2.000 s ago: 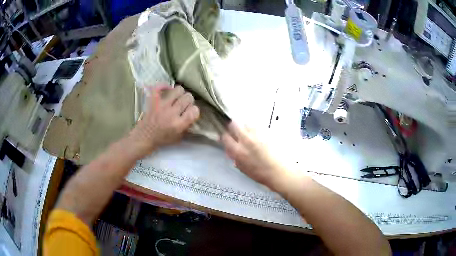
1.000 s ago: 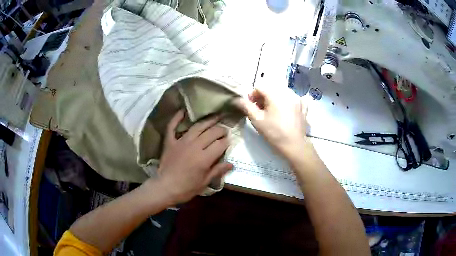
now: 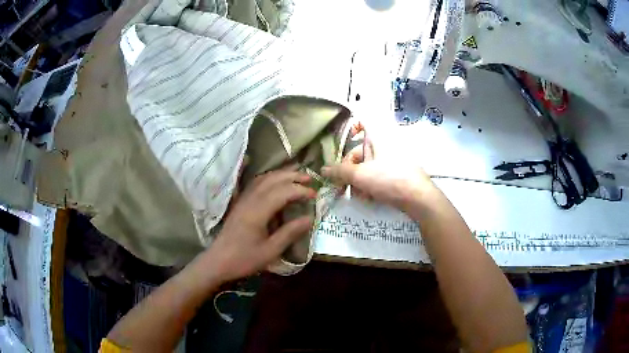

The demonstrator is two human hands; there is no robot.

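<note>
A khaki garment with cream, dark-striped lining (image 3: 200, 83) lies at the left and centre of the table, its round opening facing me. Khaki cloth shows inside the opening. My left hand (image 3: 265, 217) is at the lower left of the opening, its fingertips on the inner cloth, thumb apart. My right hand (image 3: 376, 176) pinches the seam edge at the right side of the opening between thumb and fingers. Some fingertips are hidden in the folds. A small white label (image 3: 132, 45) sits on the lining at the upper left.
The sewing machine's needle area (image 3: 408, 96) is right of the garment. Black thread snips (image 3: 524, 169) and black-handled shears (image 3: 567, 172) lie under the machine arm. Printed ruler marks (image 3: 552, 240) run along the front edge. Brown cardboard (image 3: 103, 62) lies at the left. Another machine stands at far left.
The garment has been turned so its striped lining and opening show, and pulled towards the front edge. My right hand has shifted slightly down and left along the opening's rim since one second ago.
</note>
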